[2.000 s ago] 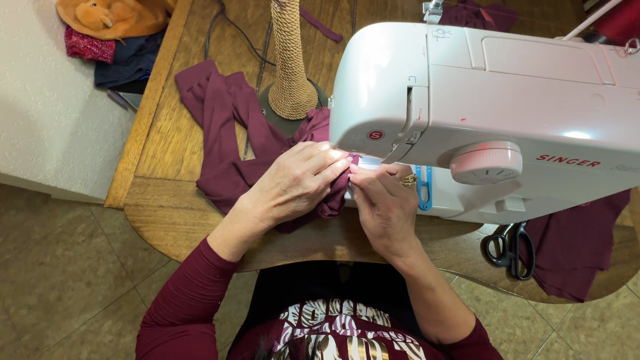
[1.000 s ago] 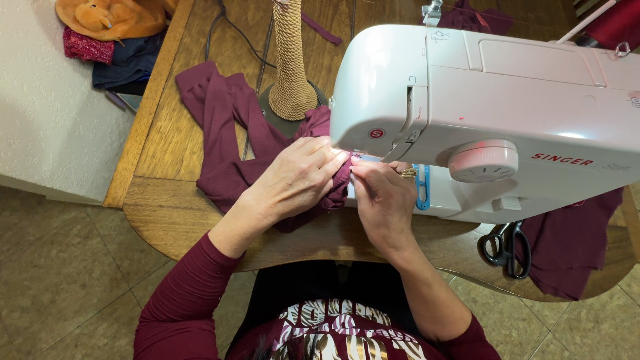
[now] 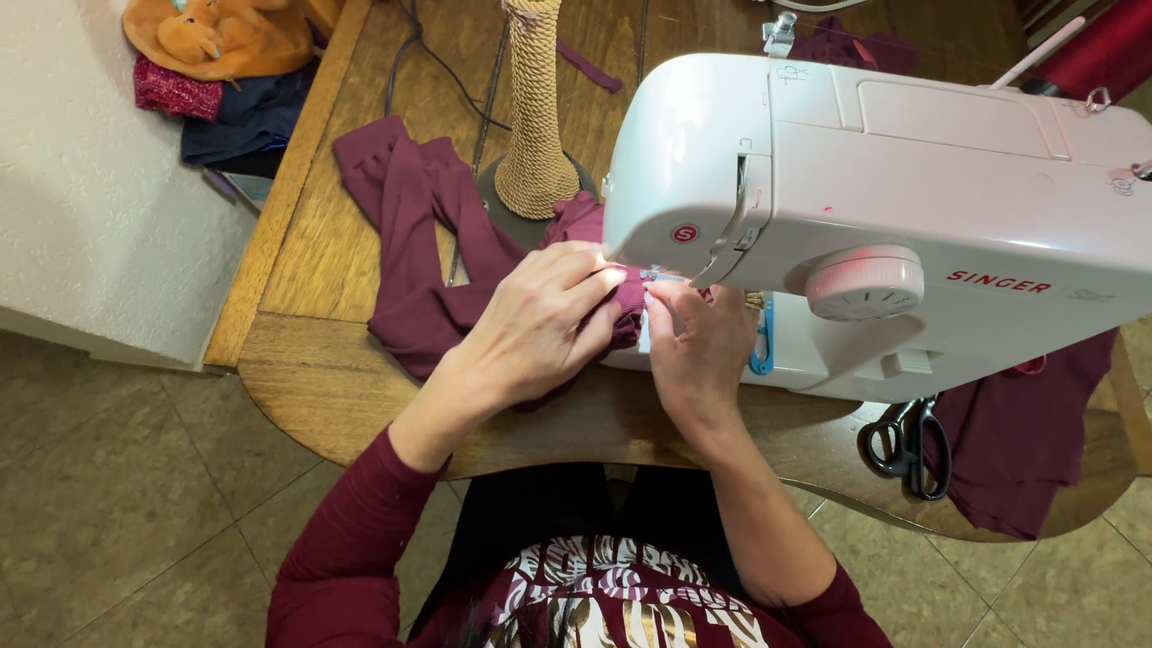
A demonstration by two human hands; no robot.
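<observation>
A white Singer sewing machine [image 3: 909,171] stands on the wooden table, its lamp lighting the needle area. Maroon knit fabric [image 3: 423,234] spreads over the table to its left, and a gathered part lies at the presser foot. My left hand [image 3: 549,315] pinches this gathered part just left of the needle area. On the right side of the same cloth, my right hand [image 3: 702,342] grips its edge with thumb and fingertips. The needle itself is hidden by the machine head. A blue clip-like tool [image 3: 763,337] is beside my right hand, against the machine.
A rope-wrapped post [image 3: 533,117] rises behind the fabric. Black-handled scissors [image 3: 909,445] and more maroon cloth [image 3: 1026,432] lie at the right table edge. A black cord [image 3: 441,63] runs behind. An orange plush item [image 3: 234,36] rests on folded clothes at upper left.
Both hands stay at the fabric near the needle. My right hand's fingers have shifted slightly, and the ring on it now shows less than two seconds ago.
</observation>
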